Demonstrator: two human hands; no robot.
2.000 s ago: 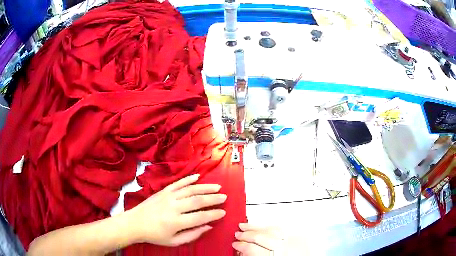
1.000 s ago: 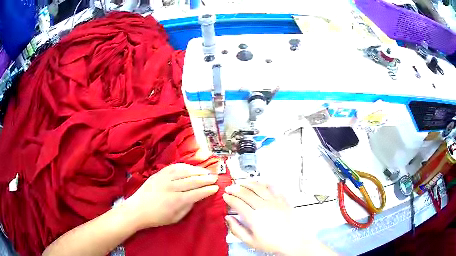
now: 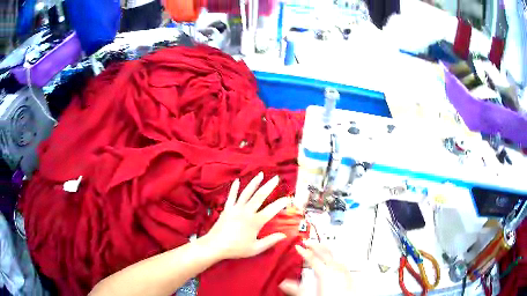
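A red fabric piece [image 3: 254, 272] lies flat on the table in front of the sewing machine [image 3: 399, 150], its right edge below the needle area. My left hand [image 3: 245, 225] rests on the red fabric with its fingers spread, left of the presser foot. My right hand [image 3: 318, 274] is blurred and partly cut off by the bottom edge; its fingertips are at the fabric's right edge. A small pale numbered tag [image 3: 303, 225] is just in front of the presser foot area. A large crumpled red heap [image 3: 156, 127] lies left of the machine.
Scissors [image 3: 429, 270] with red and orange handles lie on the machine bed, below a dark flat rectangle [image 3: 406, 214]. A dark control panel [image 3: 500, 202] is at the right. A purple basket [image 3: 485, 115] stands behind at right. A blue tray-like edge [image 3: 323, 95] is behind the machine.
The view has tilted up and shifted left, showing more background. My left hand has spread its fingers and moved up on the fabric. My right hand is lower in view, near the fabric's edge.
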